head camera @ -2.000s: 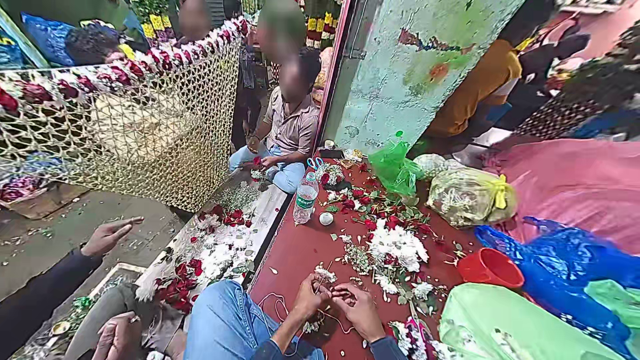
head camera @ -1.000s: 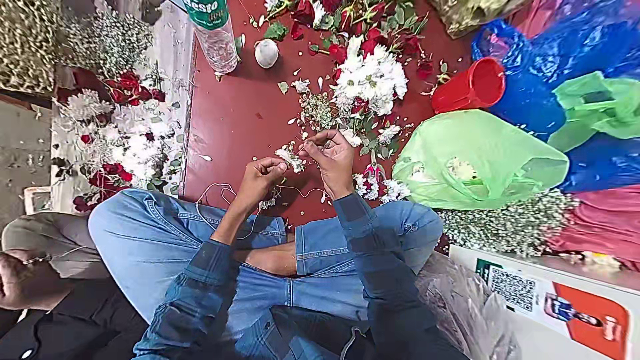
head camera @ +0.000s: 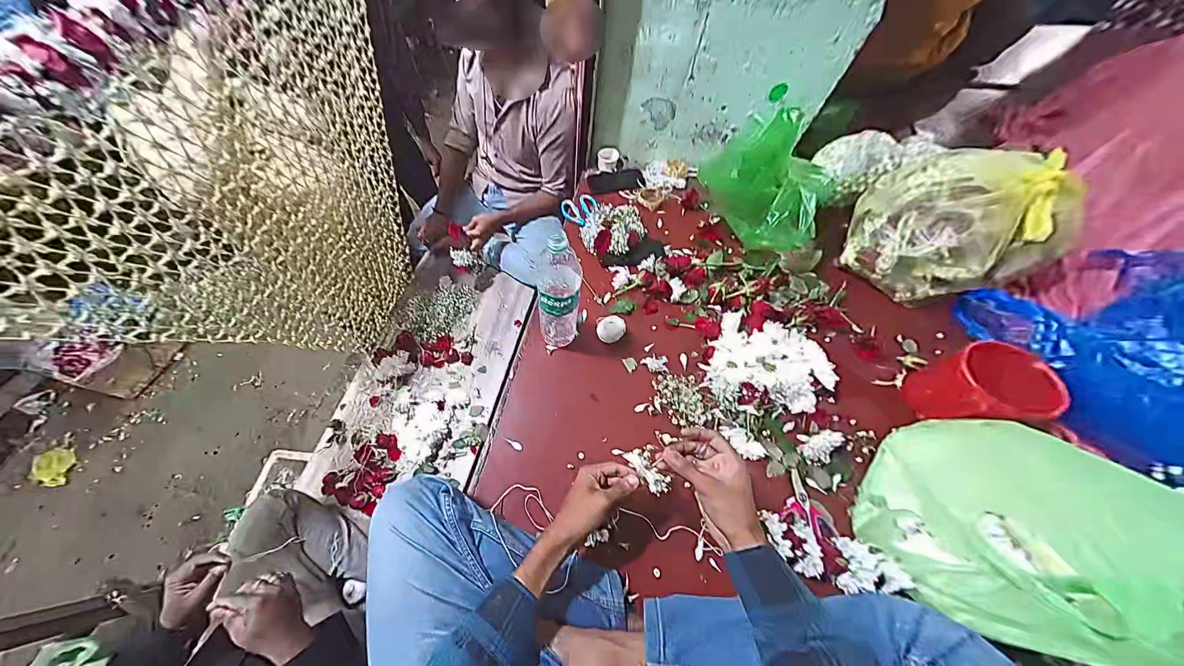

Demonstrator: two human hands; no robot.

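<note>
Between my two hands is a small bunch of white flowers (head camera: 646,470). My left hand (head camera: 597,499) pinches its left side with thumb and fingers, while my right hand (head camera: 712,476) has its fingertips at the right side. White thread (head camera: 661,529) trails in loops below the hands, over the red surface (head camera: 592,398). Just beyond my right hand lies a heap of white chrysanthemums (head camera: 768,365), with red roses (head camera: 768,314) and green leaves behind. A garland piece of white and red flowers (head camera: 832,550), with pink-handled scissors partly hidden among it, lies right of my right wrist.
A plastic bottle (head camera: 559,291) and a white thread ball (head camera: 610,328) stand ahead. At right are a red cup (head camera: 985,384) and a pale green bag (head camera: 1017,546). Flowers line the ledge (head camera: 499,342) at left. One person sits ahead; another person's hands (head camera: 240,606) are at lower left.
The view has tilted up and back since one second ago. Both my hands remain close together at the small white flowers, and the thread still hangs below them.
</note>
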